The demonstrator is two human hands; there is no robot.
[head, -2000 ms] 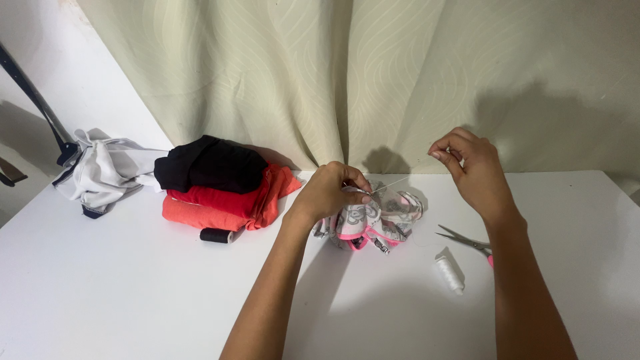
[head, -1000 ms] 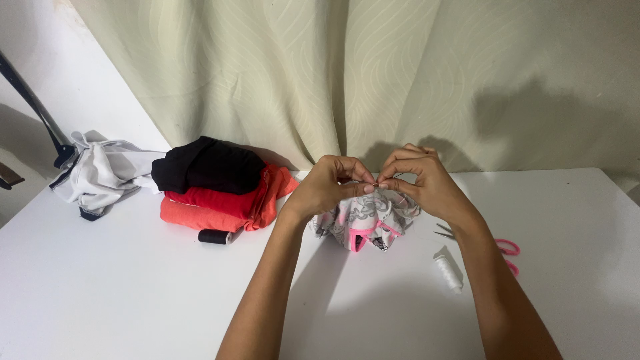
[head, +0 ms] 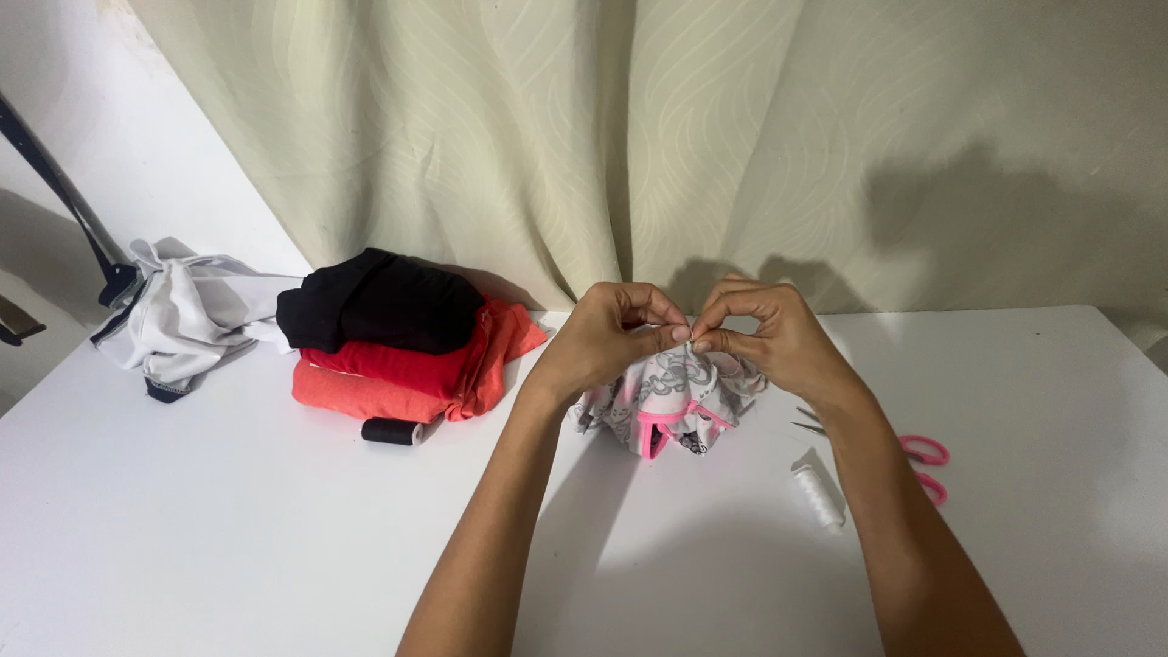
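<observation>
A white and grey patterned cloth with pink edging (head: pixel 664 392) hangs bunched from my fingertips and touches the white table. My left hand (head: pixel 620 338) pinches its top edge between thumb and forefinger. Close against it, my right hand (head: pixel 762 333) pinches at the same spot, its thumb and forefinger closed on the cloth. Any needle or thread between the fingertips is too small to make out. A spool of white thread (head: pixel 818 498) lies beside my right forearm. Scissors with pink handles (head: pixel 925 451) lie partly hidden beneath that forearm.
Folded black (head: pixel 392 301), red (head: pixel 401 367) and coral (head: pixel 365 394) cloths are stacked at the left, with a black thread spool (head: pixel 392 431) in front. Farther left lies a crumpled white garment (head: pixel 196 315) near a dark stand (head: pixel 64 182). A cream curtain (head: pixel 474 137) hangs behind the table.
Two seconds ago my right hand was raised away to the right with a thread stretched from the cloth. It came back to my left hand and both have stayed together at the cloth.
</observation>
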